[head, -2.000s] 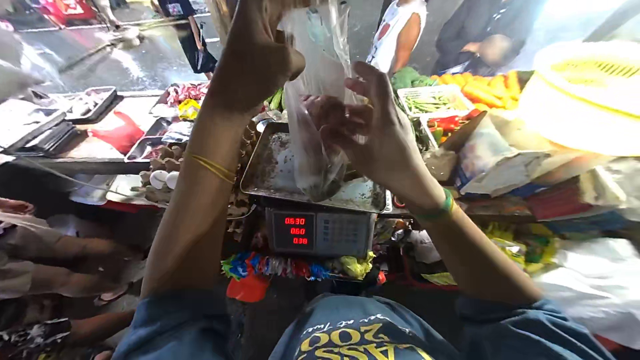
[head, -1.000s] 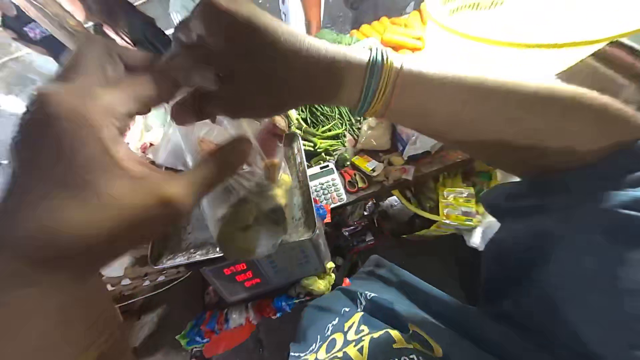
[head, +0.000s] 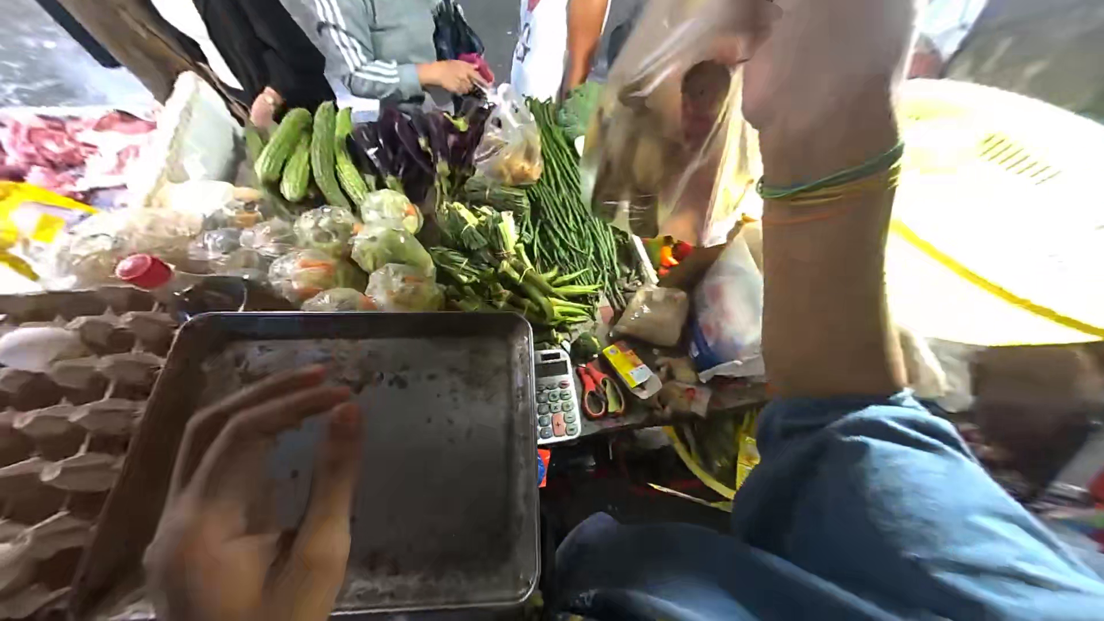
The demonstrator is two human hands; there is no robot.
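Observation:
My left hand, blurred, hovers over the metal tray with its fingers apart and nothing in them. My right hand is raised at the upper right, rubber bands around its wrist, and grips the top of a clear plastic bag. The bag hangs beyond the vegetables with brownish contents that I cannot make out. A calculator lies against the tray's right side, beside red-handled scissors and a small yellow box.
Egg cartons stand left of the tray. Behind it are wrapped vegetable packs, green gourds, eggplants and long beans. A large yellow-rimmed basket is at right. A person's hand is across the stall.
My hands, together at the bag a second ago, are now apart; the left is over the tray, the right holds the bag up at the right. The view has shifted strongly.

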